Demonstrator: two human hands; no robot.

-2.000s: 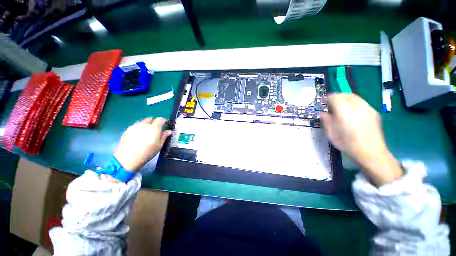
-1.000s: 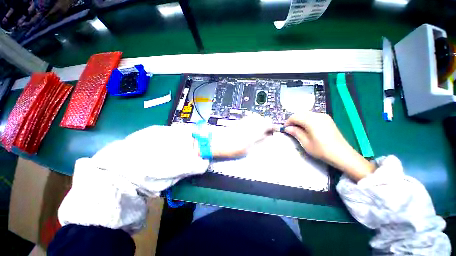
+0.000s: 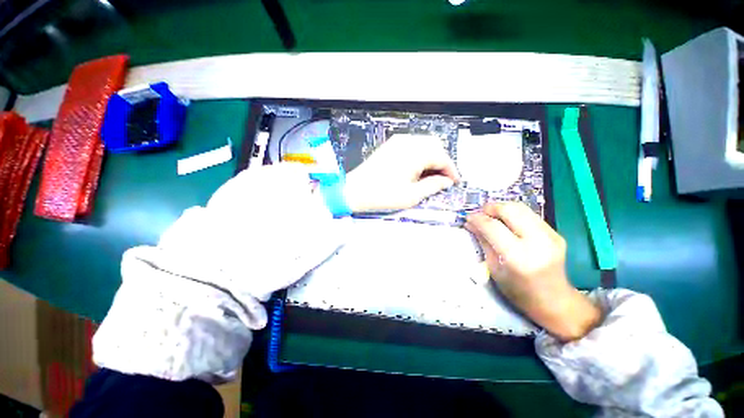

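The open laptop base [image 3: 383,286] lies on a dark mat, its pale panel nearer me and the motherboard [image 3: 473,197] along the far half. My left hand [image 3: 404,174] reaches across the board, fingertips bent down near its middle. My right hand [image 3: 522,249] has thumb and fingers pinched at the board's near edge, on a small blue-ended piece, perhaps a flat cable end. Whether my left fingertips hold anything cannot be told. My left sleeve covers the laptop's left side, with a light blue strap on the wrist.
A green strip [image 3: 589,192] lies right of the laptop, with a slim white blue-tipped tool [image 3: 648,131] and a grey-white box [image 3: 703,114] beyond. At left are a blue screw tray [image 3: 170,122], a white strip [image 3: 205,158] and red bubble bags [image 3: 80,139]. A coiled blue cord hangs at the bench's front edge.
My left hand first came from the laptop's left edge to the middle, then moved farther over the board. My right hand came from the right edge to the board's near edge. The view has shifted closer.
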